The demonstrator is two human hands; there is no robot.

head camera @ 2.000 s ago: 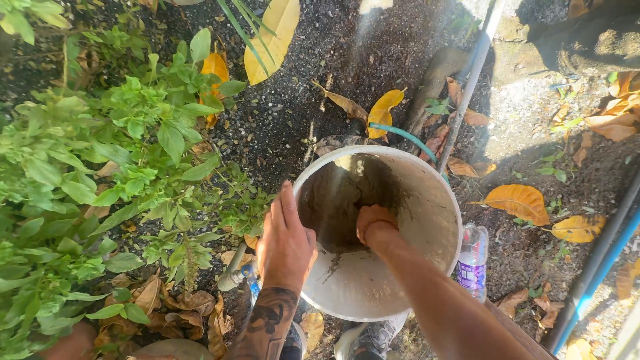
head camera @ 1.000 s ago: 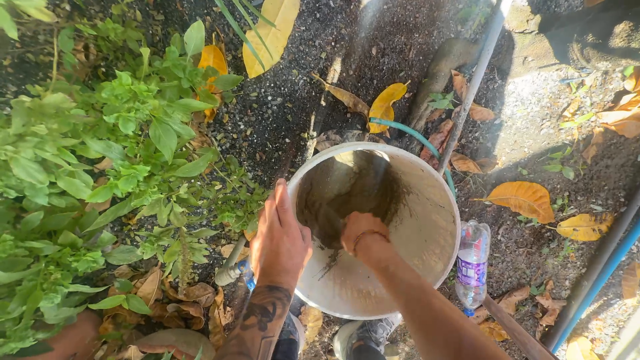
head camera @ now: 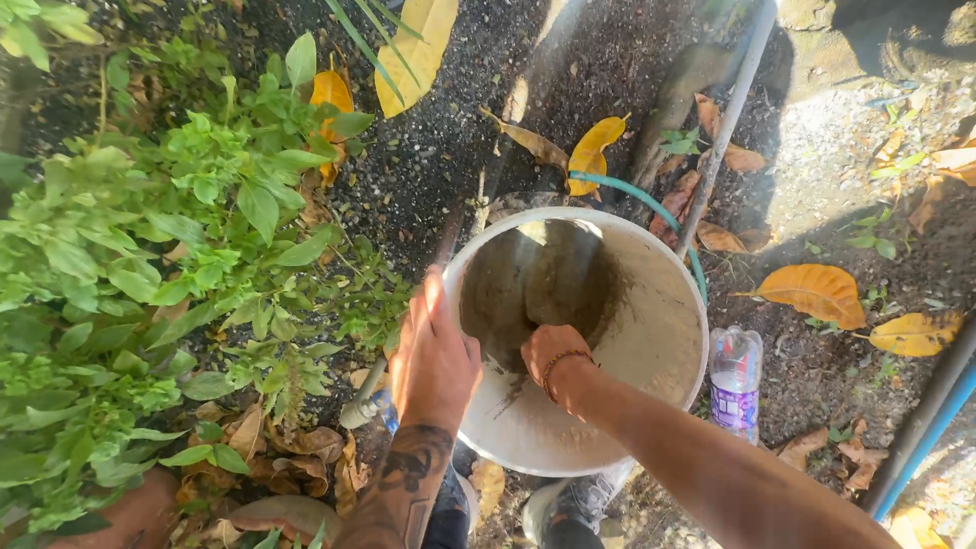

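Note:
A round whitish bucket (head camera: 667, 381) holds wet brown mud (head camera: 496, 297), with smears up its inner wall. My left hand (head camera: 435, 351), below a tattooed forearm, is at the bucket's left rim with its fingers closed around the edge. A blurred thin dark shape shows just above those fingers; I cannot tell what it is. Inside the bucket my right hand (head camera: 557, 354), with a beaded bracelet at the wrist, is curled into a fist at the lower edge of the mud. Whatever that fist may hold is hidden.
A clear plastic bottle (head camera: 735, 381) with a purple label is right of the bucket. A green hose (head camera: 637, 191) curves behind it, near a grey pipe (head camera: 728, 126). Leafy plants (head camera: 152, 267) fill the left. A pipe end (head camera: 358, 412) and my shoes (head camera: 587, 496) are close to the bucket.
My right hand has shifted slightly inside the bucket, and the mud's surface looks different, with a dark groove now. My left hand remains at the left rim.

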